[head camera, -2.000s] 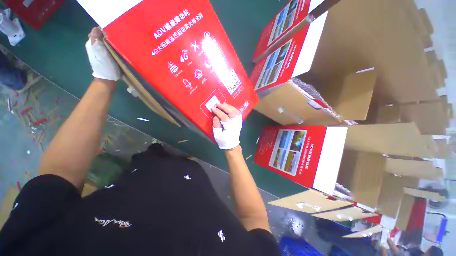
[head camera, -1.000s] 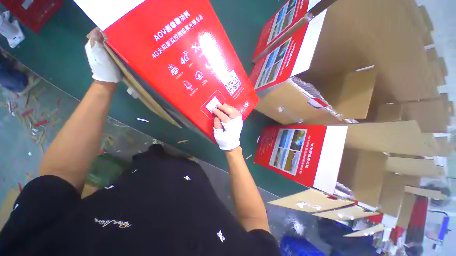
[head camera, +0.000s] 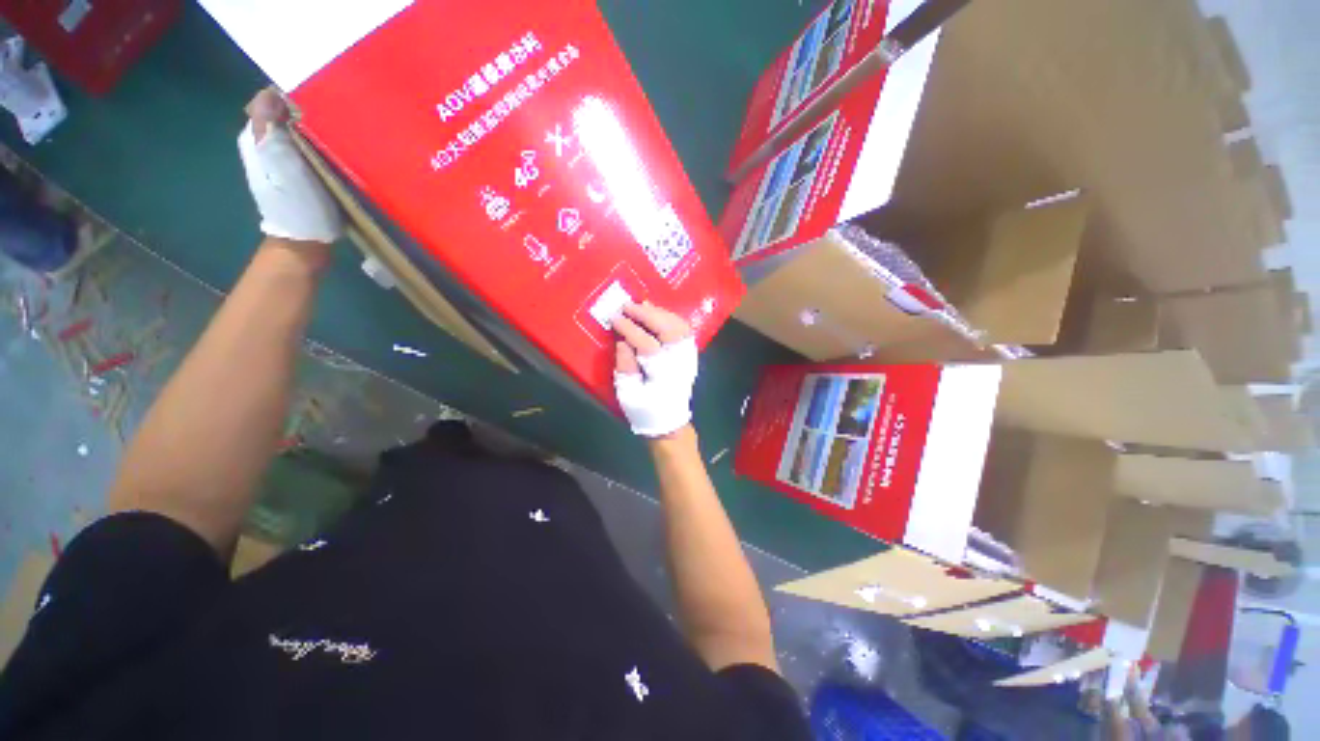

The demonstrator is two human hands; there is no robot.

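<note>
A red retail box (head camera: pixel 507 188) with white lettering, icons and a QR code lies tilted on the green bench in front of me, its white flap at the top left. My left hand (head camera: pixel 290 174), in a white glove with bare fingertips, grips the box's left edge near the flap. My right hand (head camera: pixel 656 369), gloved the same way, rests its bare fingertips on a small white square (head camera: pixel 610 301) near the QR code. The inside of the box is hidden.
Open retail boxes (head camera: pixel 847 449) stand in rows on the right, flaps up. A white bracket (head camera: pixel 29 90) and another red box (head camera: pixel 102 36) are at the top left. Blue crates (head camera: pixel 869 715) are at the bottom right. Scraps litter the floor. Another person's hand shows at the lower right.
The box has shifted very slightly left with my hands on it. My grip and the fingertips on the white square look the same.
</note>
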